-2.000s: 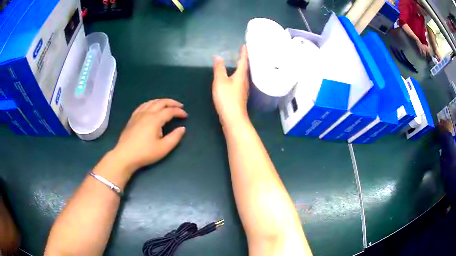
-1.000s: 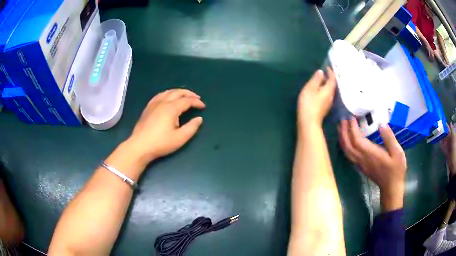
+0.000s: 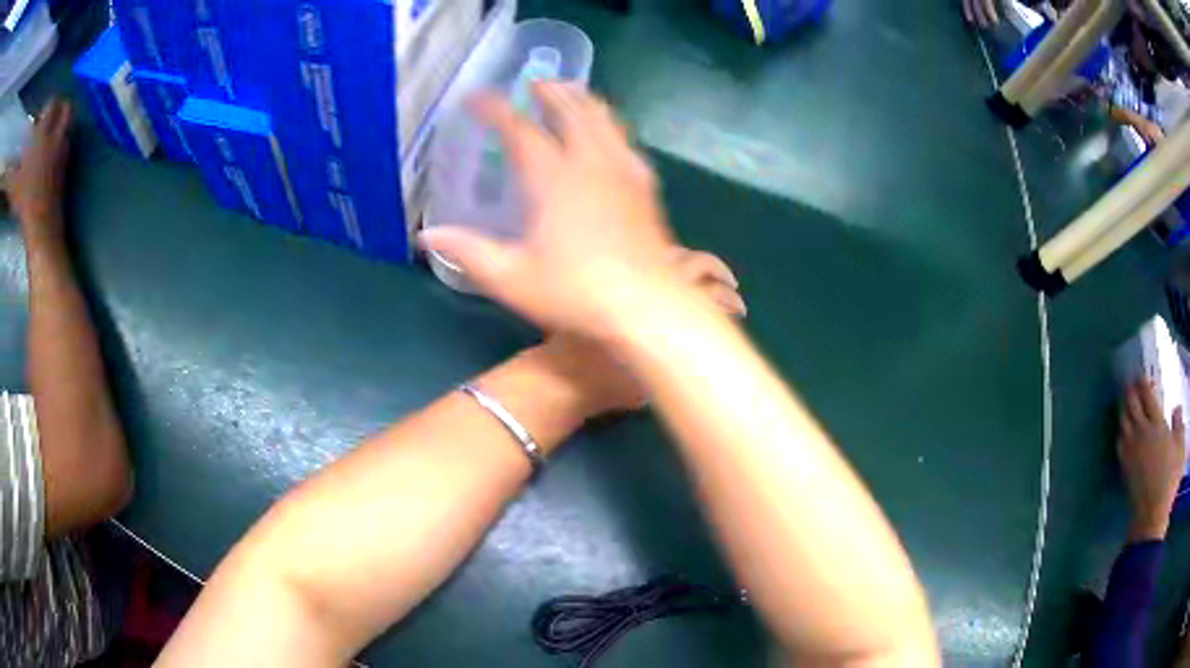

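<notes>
A frosted translucent tub with a pale-blue strip stands against the blue and white carton at the upper left of centre. My right hand is blurred, crosses over my left wrist and is spread in front of the tub, fingers apart; whether it touches the tub is unclear. My left hand, on the arm with the silver bracelet, is mostly hidden under my right forearm; only some bent fingers show. A coiled black cable lies near me, its plug end partly hidden by my right forearm.
Blue cartons stand at the upper left, smaller ones beside them. Cream pipe-like legs stand at the upper right. A blue tray is at the far edge. Another person's arm is at left; another hand holds a white item at right.
The view has turned left. My right hand has left the white unit and open carton on the right and crossed over my left arm to the tub. The carton group is no longer before me.
</notes>
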